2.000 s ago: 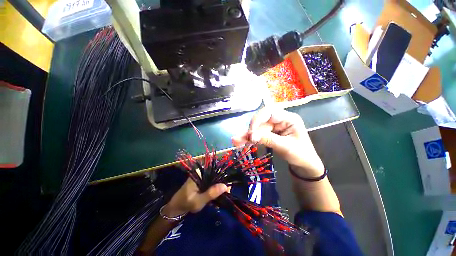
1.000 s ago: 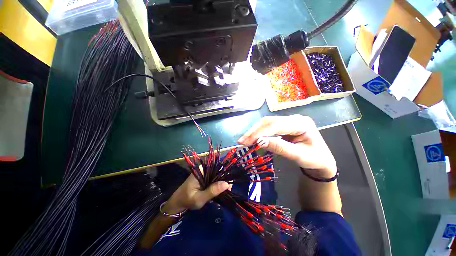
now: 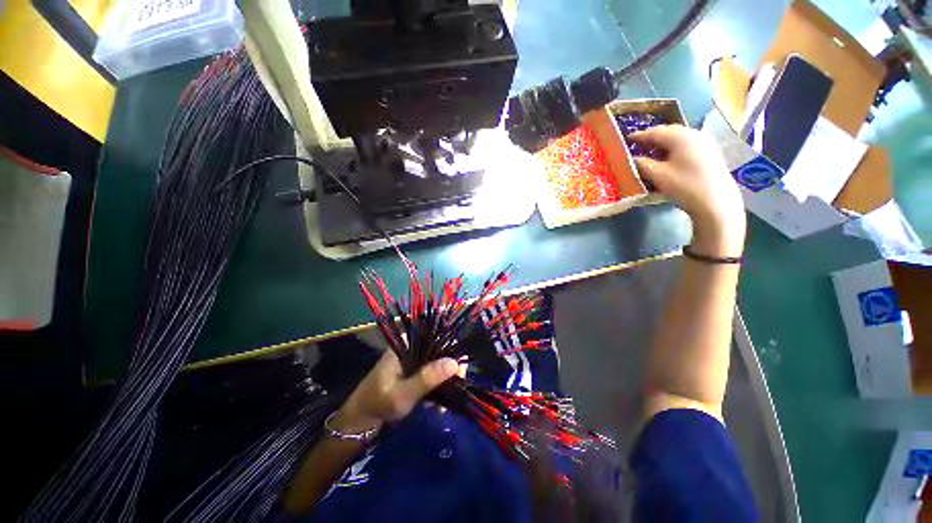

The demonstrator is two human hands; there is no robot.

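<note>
My left hand point(image 3: 401, 390) is closed around the bunch of two-core cables point(image 3: 424, 332) at the lower middle. Red and dark wire ends fan up from the fist, and more ends with red ferrules point(image 3: 521, 411) spread to the lower right. My right hand point(image 3: 680, 169) reaches into the right compartment of the parts box point(image 3: 591, 215), over the dark ferrules point(image 3: 639, 123). Its fingertips are among them; whether they pinch one cannot be made out. Loose orange-red ferrules point(image 3: 579, 169) lie in the left compartment.
The crimping machine point(image 3: 409, 72) stands behind the bunch, with a glowing lamp point(image 3: 557, 107) at its right. A cable hank point(image 3: 199, 194) lies left. A single cable point(image 3: 353, 194) loops before the machine. A smartphone point(image 3: 795, 107) rests on an open carton point(image 3: 782, 199). A clear box point(image 3: 169, 36) is top left.
My right hand has moved from the wire ends up and right into the dark-ferrule compartment. My left hand still holds the bunch in nearly the same place.
</note>
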